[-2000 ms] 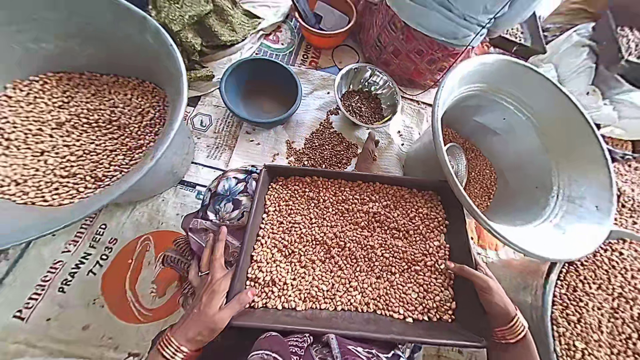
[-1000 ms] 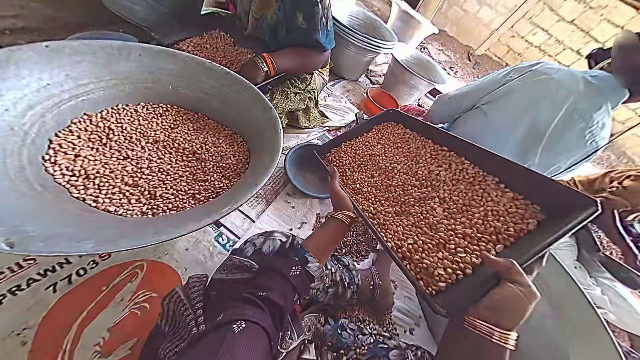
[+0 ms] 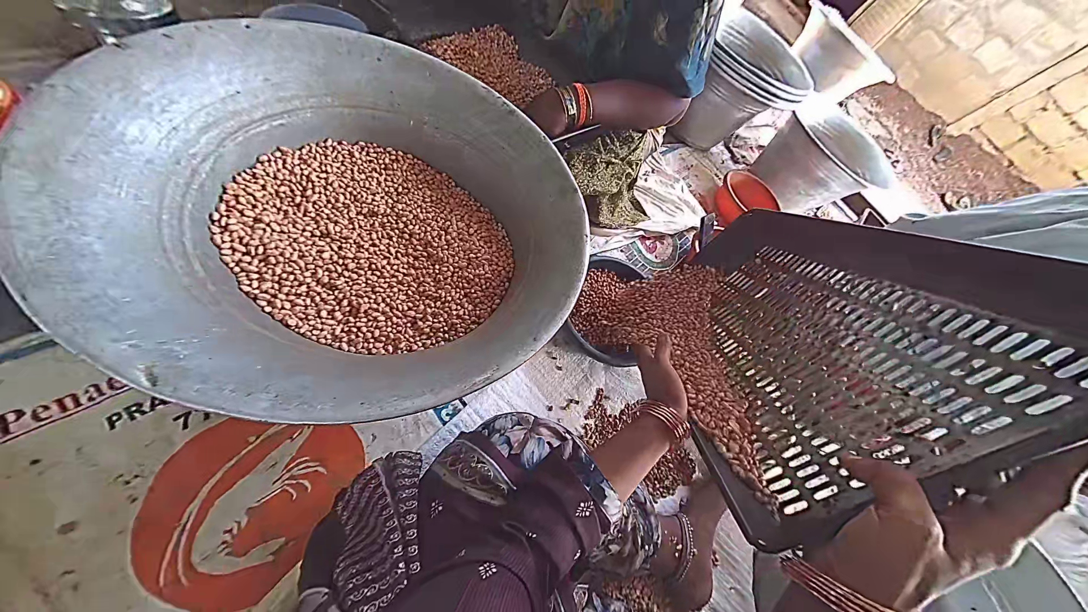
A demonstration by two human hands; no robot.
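A black slotted sieve tray (image 3: 884, 365) is tilted at the right. My right hand (image 3: 892, 535) grips its near right edge. Reddish-brown nuts (image 3: 680, 314) slide off its left end into a blue plastic bowl (image 3: 595, 348), mostly hidden beneath them. My left hand (image 3: 663, 378) is at the tray's left end, touching the falling nuts; whether its fingers also hold the rim is hard to tell. A large metal pan (image 3: 110, 212) with a heap of nuts (image 3: 357, 246) stands to the left.
Another person's arm (image 3: 629, 106) with bangles reaches over nuts at the top. Stacked metal pots (image 3: 756, 68), a metal bucket (image 3: 820, 157) and an orange bowl (image 3: 744, 195) stand at the back. Dark scattered pieces (image 3: 612, 416) lie on the printed sack (image 3: 76, 510) sheeting beside my foot.
The tray, full and level two seconds ago, has been lifted and tipped leftward. Nuts now pour into the blue bowl, which looked empty before, and the slots show. The view has swung left.
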